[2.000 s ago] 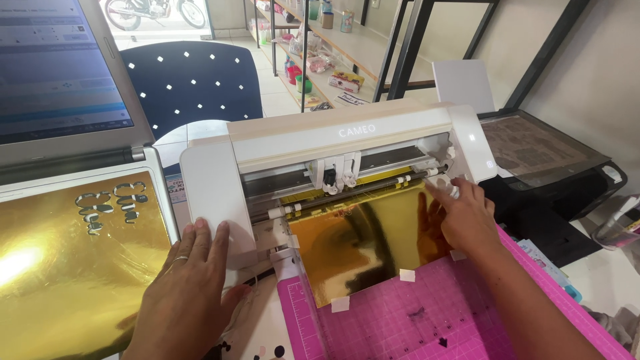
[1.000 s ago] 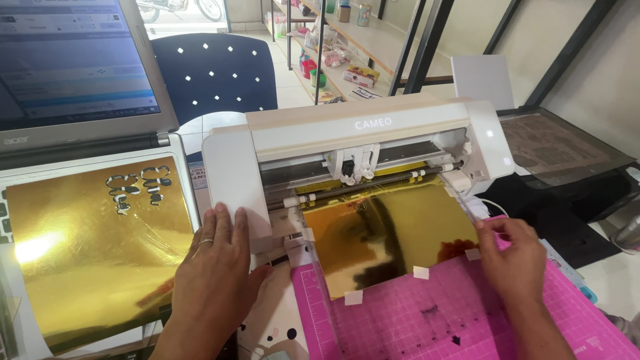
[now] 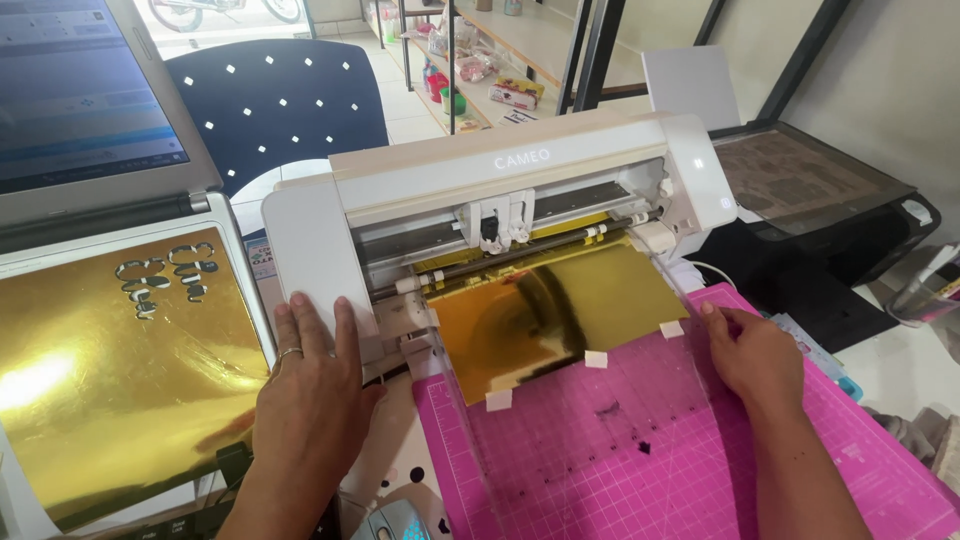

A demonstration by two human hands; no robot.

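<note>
A white Cameo cutting machine stands in the middle. Under its roller bar lies a gold mirror-finish sheet, taped along its front edge to a clear carrier mat. My left hand, a ring on one finger, rests with spread fingertips on the machine's left end. My right hand pinches the right edge of the clear mat, beside the rightmost tape piece. Beneath the mat is a pink cutting mat. The white blade carriage sits near mid-rail.
At left, a laptop stands open, with a gold sheet bearing cut-out lettering over its keyboard area. A computer mouse lies at the front. Behind are a dark blue chair and shelves; a black printer stands right.
My right hand has moved from near the roller's right end down to the clear mat's right edge. My left hand stays on the machine. The blade carriage shows no plain change.
</note>
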